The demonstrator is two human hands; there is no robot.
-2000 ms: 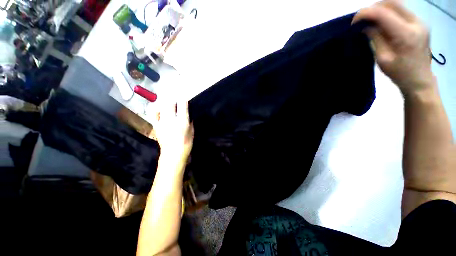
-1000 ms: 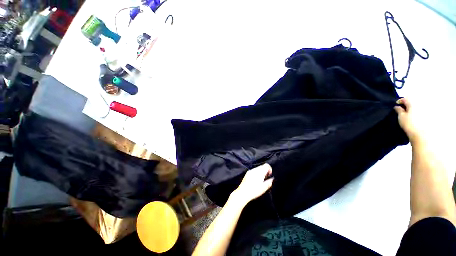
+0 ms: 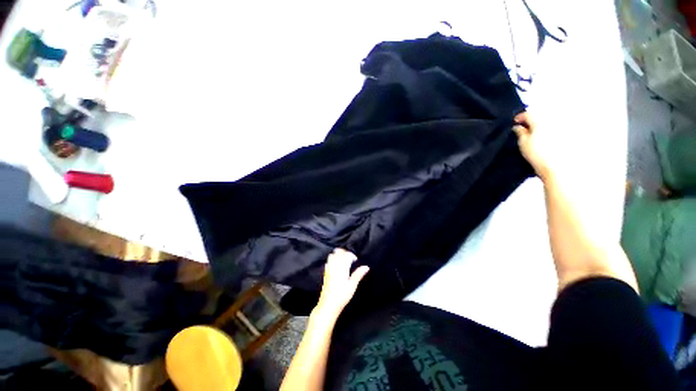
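A black garment (image 3: 412, 114) lies on the white table (image 3: 252, 84), its neckline end at the far side with a hanger hook standing out. Its front is partly open and shows shinier, wrinkled lining (image 3: 305, 240). My right hand (image 3: 528, 137) grips the garment's right edge near the top; its fingertips are partly hidden at the cloth. My left hand (image 3: 341, 279) lies on the lower part, at the lining near the table's front edge. Its thumb is apart from the fingers, and whether it pinches cloth is unclear.
A spare black hanger (image 3: 543, 30) lies at the far right. Red (image 3: 90, 181) and dark blue (image 3: 90, 138) spools and a green-labelled item (image 3: 24, 52) are at the left. A yellow round stool (image 3: 204, 359) stands below the near edge. Black cloth (image 3: 114, 298) hangs at left; green sacks (image 3: 654, 244) are at right.
The garment has gone from being held up to lying spread, with its lining exposed. My right hand has moved from the raised cloth to its right edge. My left hand has moved onto the lower part.
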